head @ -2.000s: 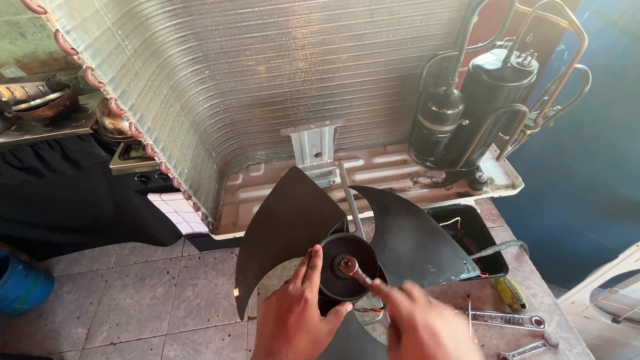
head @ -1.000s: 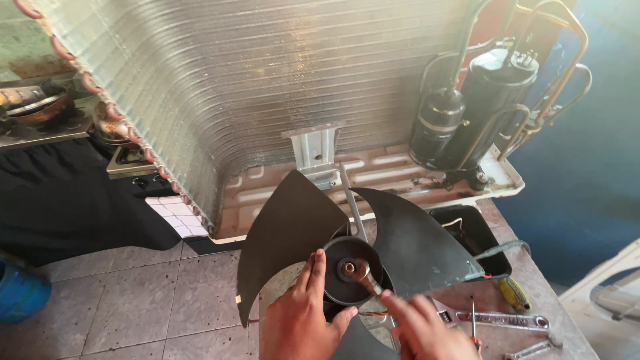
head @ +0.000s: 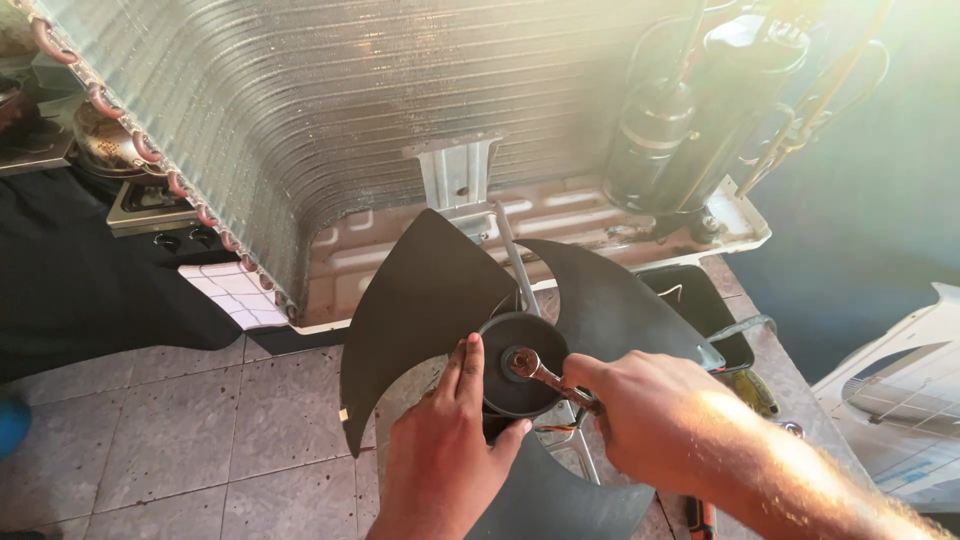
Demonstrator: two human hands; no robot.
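A black three-bladed fan [head: 427, 300] stands with its round hub facing up, in front of the finned coil of an air-conditioner outdoor unit. My left hand [head: 457, 435] rests on the left side of the hub, fingers along the rim and thumb at its lower edge. My right hand [head: 645, 405] grips a metal ring wrench [head: 551, 379], whose ring end sits over the hub's centre. Coloured wires [head: 555, 428] and part of a metal bracket [head: 577, 450] show below the hub.
Behind are the finned coil [head: 360, 97], a metal motor bracket [head: 456, 176] and the black compressor [head: 735, 112] on a pale base pan [head: 570, 202]. At right lie a black tray [head: 739, 330], a yellow-black object [head: 756, 391] and a white plastic grille panel [head: 900, 390]. A stove [head: 150, 210] is at left.
The wrench handle has swung around the hub, and my right hand has moved up and to the right with it. My left hand stays at the hub's left side.
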